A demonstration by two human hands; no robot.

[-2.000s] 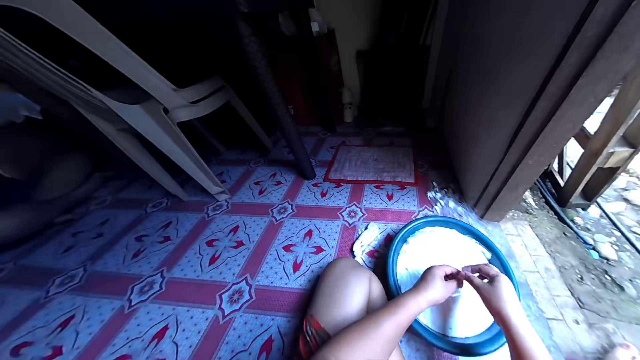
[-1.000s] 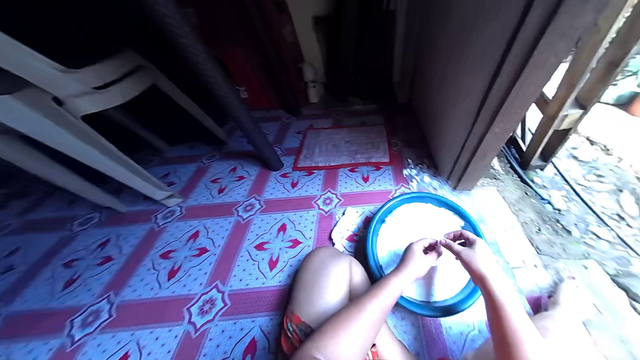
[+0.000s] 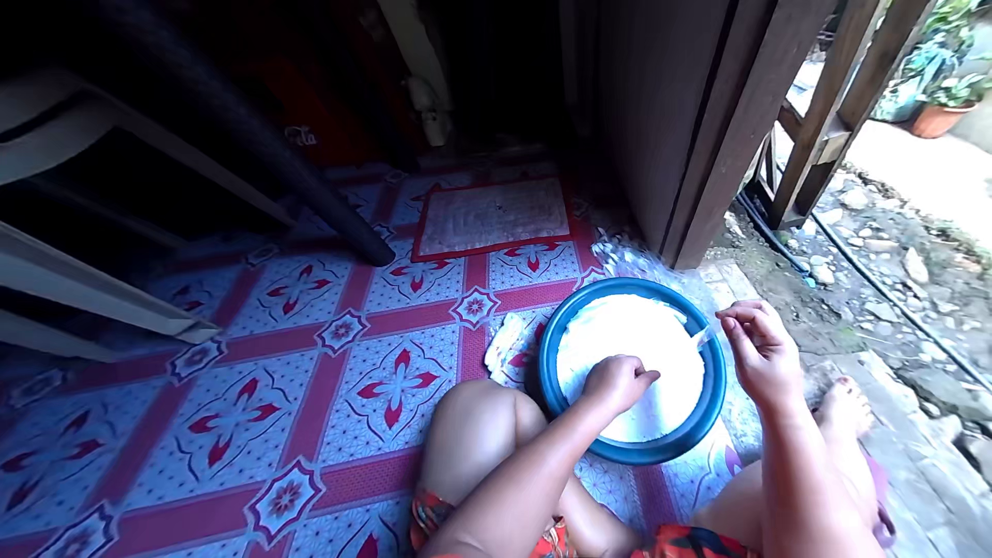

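A round teal plastic basin (image 3: pixel 549 364) stands on the patterned floor between my legs, with a white substance (image 3: pixel 651 341) filling much of it. My left hand (image 3: pixel 618 381) is over the near left part of the white substance, its fingers curled; whether anything is between them cannot be told. At the basin's right rim, my right hand (image 3: pixel 756 341) pinches a small clear plastic piece (image 3: pixel 704 336) between thumb and fingertips. A crumpled whitish cloth or wrapper (image 3: pixel 505 341) lies on the floor left of the basin.
A red-edged mat (image 3: pixel 496 217) lies ahead. Light plastic chairs (image 3: pixel 101 287) and a dark table leg (image 3: pixel 341 221) stand at left. A brown door (image 3: pixel 659 124) rises on the right; beyond it are stony ground (image 3: pixel 876 263), a wooden frame (image 3: pixel 814 147) and a potted plant (image 3: pixel 942 116).
My hands were together over the basin in both earlier frames and are now apart, the right one at the basin's right rim. The view has shifted.
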